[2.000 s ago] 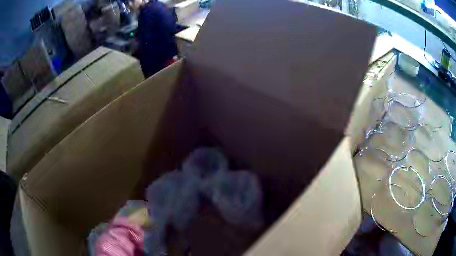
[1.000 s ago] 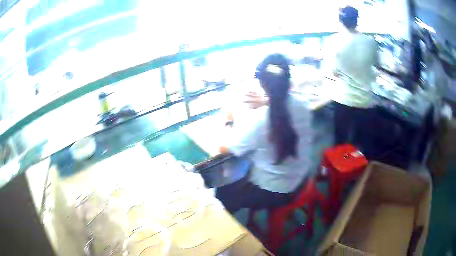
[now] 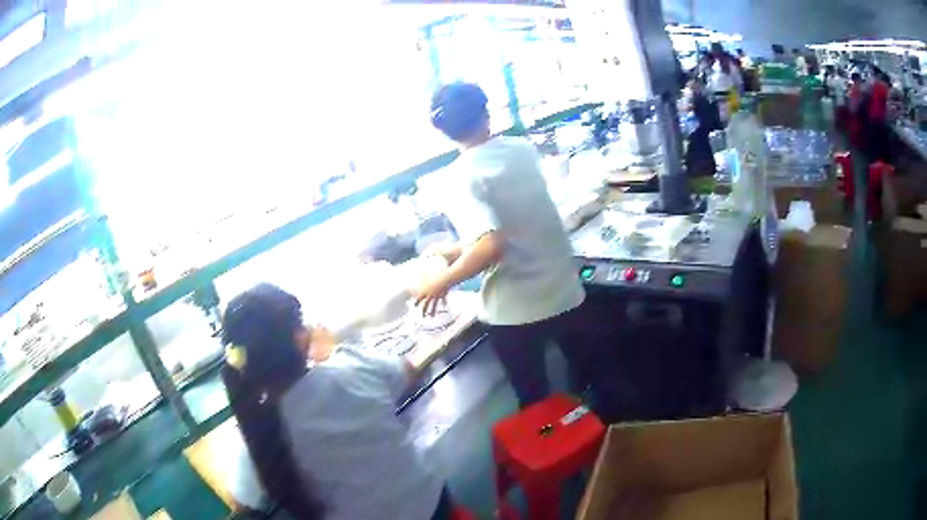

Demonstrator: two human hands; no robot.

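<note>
Neither of my hands is in the picture. Nearest in front of me, an open brown carton [image 3: 701, 457] stands at the bottom right, cut off by the lower edge. A red stool [image 3: 549, 442] stands just left of it, with a small dark item on its seat. Several thin rings [image 3: 402, 335] lie on the bench by the standing person; they are small and partly washed out by glare.
A seated person [image 3: 351, 437] is at the lower left and a standing person [image 3: 523, 223] leans over the bench. A black machine cabinet [image 3: 661, 345] with red and green buttons, a pedestal fan base [image 3: 762, 386] and a tall carton [image 3: 813, 295] stand to the right.
My view has swung right, from the deep carton and ring-covered cardboard to the neighbours and machine. My sleeve, seen in the carton two seconds ago, is out of the picture.
</note>
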